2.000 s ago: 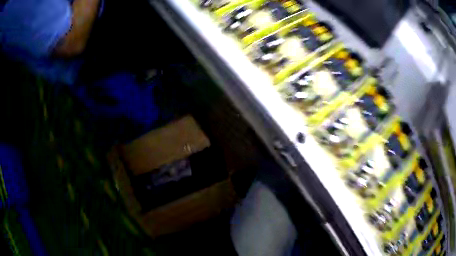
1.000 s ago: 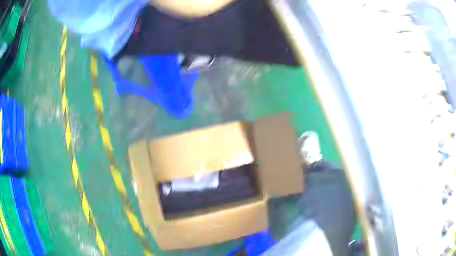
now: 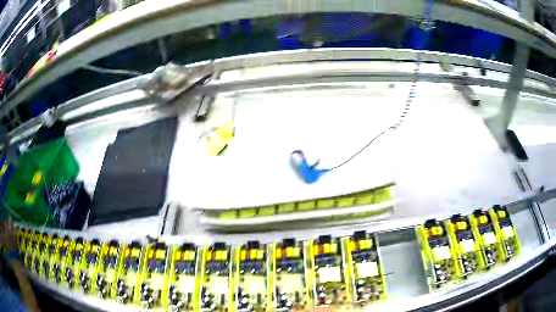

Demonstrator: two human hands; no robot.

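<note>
A long row of power supply circuit boards [image 3: 253, 277] with yellow edges lies along the bench front. A separate group of several boards [image 3: 469, 247] lies to its right, past a gap. Behind the row, a layer of yellow transformers [image 3: 305, 206] shows between white separator sheets [image 3: 274, 137]. A blue wrist strap [image 3: 310, 173] lies on the top sheet, tied to a thin coiled cord [image 3: 407, 109]. A small yellow piece [image 3: 220, 138] lies at the sheet's back left. Neither of my hands is in view.
Black mats [image 3: 135, 170] lie at the left, beside a green bin [image 3: 46, 177] and a dark checked bag [image 3: 68, 204]. A clear plastic bag [image 3: 167, 82] sits on the rear rail. A person's arm [image 3: 21, 277] shows at the lower left edge. A metal post [image 3: 515, 91] stands right.
The view has swung up from the floor, with its open cardboard box, and a slanted bench edge to the bench top. The boards now run across the bottom.
</note>
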